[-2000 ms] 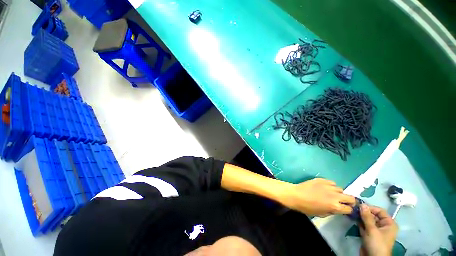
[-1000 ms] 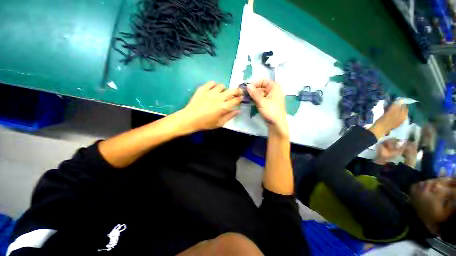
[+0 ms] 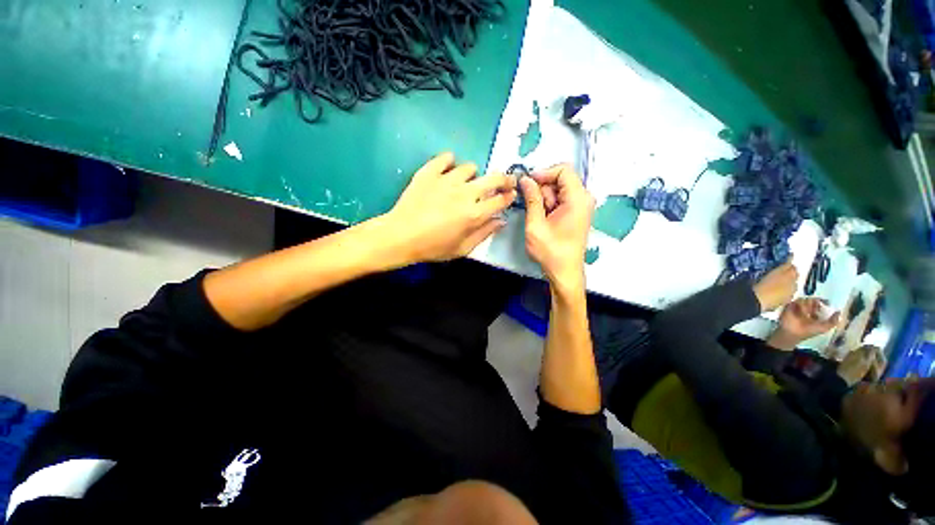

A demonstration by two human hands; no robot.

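Note:
A small dark mini handbag (image 3: 520, 189) with a thin dark arch on top is between my fingertips over the white sheet (image 3: 641, 256). My left hand (image 3: 446, 212) pinches it from the left, fingers bent. My right hand (image 3: 559, 217) pinches it from the right with thumb and forefinger. The fingers hide most of it. Two mini handbags (image 3: 661, 201) with arched handles lie close together on the sheet to the right. The hammer (image 3: 584, 144), with a dark end and a white wad, lies just beyond my right hand.
A tangled pile of black straps (image 3: 374, 51) lies on the green mat (image 3: 133, 92) at upper left. A heap of navy mini handbags (image 3: 761, 200) lies at right, beside a neighbouring worker (image 3: 718, 410). Dark-looped scissors (image 3: 817, 275) lie near that worker's hands. A blue crate (image 3: 62, 190) is under the bench.
The view has swung right, bringing the neighbour and the navy heap into the picture. My hands still hold the small bag together. The neighbour's reaching hand has drawn back and lowered.

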